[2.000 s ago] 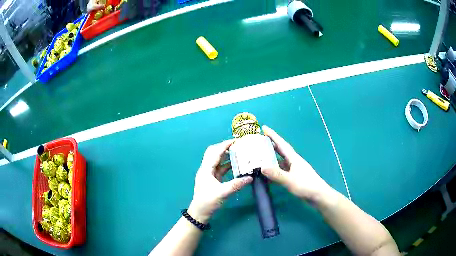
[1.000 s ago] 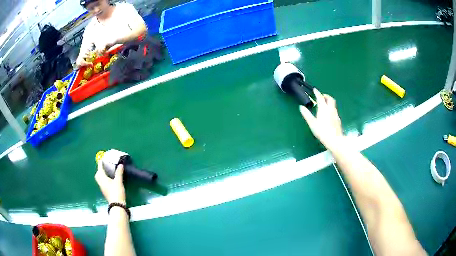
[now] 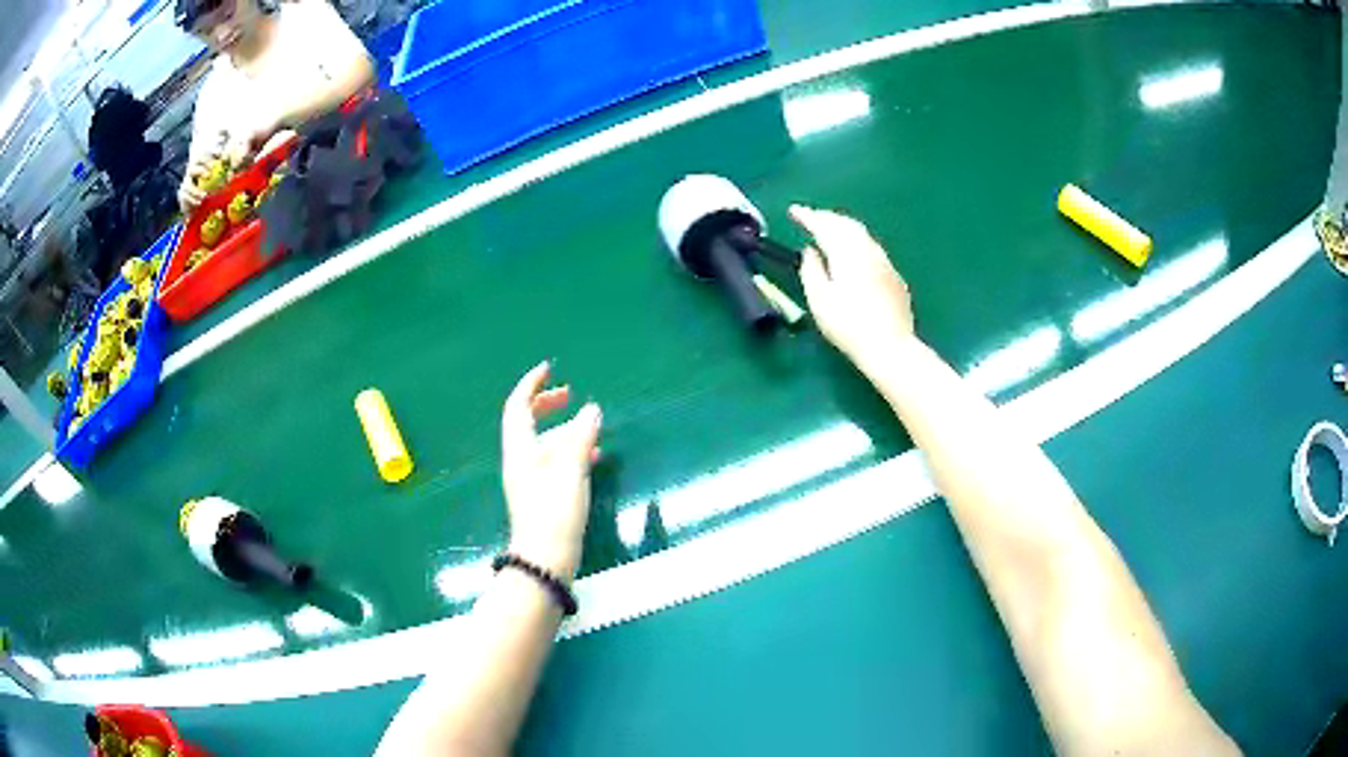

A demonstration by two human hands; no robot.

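Note:
A white-barrelled microphone body point(image 3: 707, 219) lies on the green belt, its black handle pointing down-right; a slim dark part and a pale piece lie beside the handle. My right hand point(image 3: 858, 289) is at the dark part's end, thumb close to it; whether it grips it is unclear. My left hand point(image 3: 550, 466) is empty above the belt, fingers apart. A second microphone point(image 3: 229, 544) with a gold mesh head lies on the belt at lower left, touched by no hand.
Yellow cylinders lie on the belt at left point(image 3: 383, 436) and right point(image 3: 1104, 225). The red parts basket point(image 3: 148, 725) is cut off at lower left. Across the belt are a blue basket point(image 3: 126, 407), a large blue crate point(image 3: 577, 74) and a seated person point(image 3: 281, 74). A tape roll point(image 3: 1304, 481) lies right.
My left hand has let go of the gold-headed microphone on the belt and moved right. Both microphones appear further left. My right hand has followed the other microphone leftward.

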